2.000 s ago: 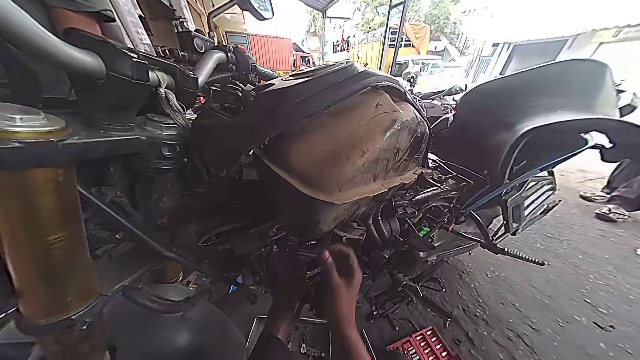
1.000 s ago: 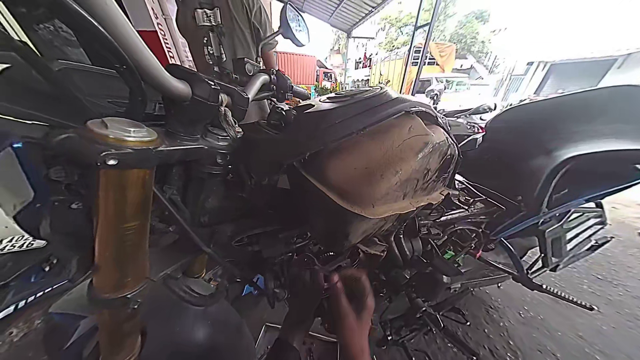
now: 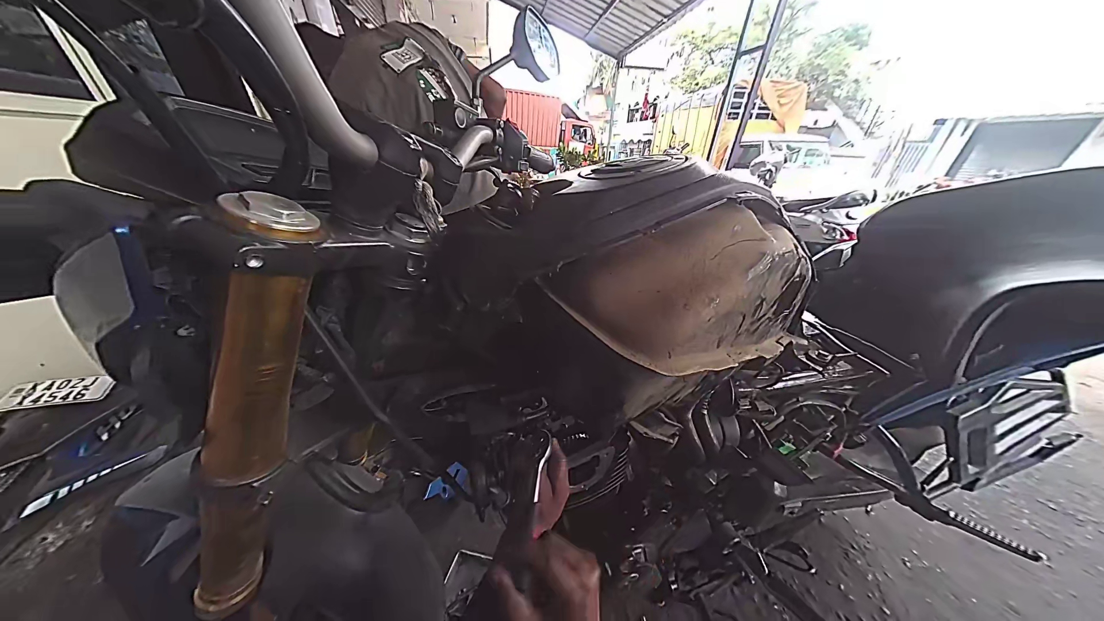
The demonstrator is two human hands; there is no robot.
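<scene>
A partly stripped motorcycle stands before me, with a scuffed tan-and-black fuel tank (image 3: 681, 289) and a gold fork tube (image 3: 259, 379). Below the tank, my left hand (image 3: 545, 492) reaches up to the dark engine area, its fingers around a slim, shiny metal tool (image 3: 542, 466). The tool's far end is lost in shadow among the parts. My right hand (image 3: 556, 578) is lower and nearer to me, just under the left, with its fingers curled. Whether it grips the tool's lower end cannot be told. Ribbed engine fins (image 3: 608, 474) lie right of the left hand.
Handlebar (image 3: 323, 95) and mirror (image 3: 536, 45) rise at upper left, with a person in a grey shirt (image 3: 388, 78) behind. Loose wires and a connector (image 3: 785, 447) hang below the tank. A footpeg (image 3: 992, 535) juts out at right, beneath a black tail panel (image 3: 992, 250). A pale vehicle (image 3: 43, 328) stands at left.
My right hand has moved down, from beside the left hand to below it. The shiny tool now shows at my left hand. The view has shifted, bringing more of the left side in.
</scene>
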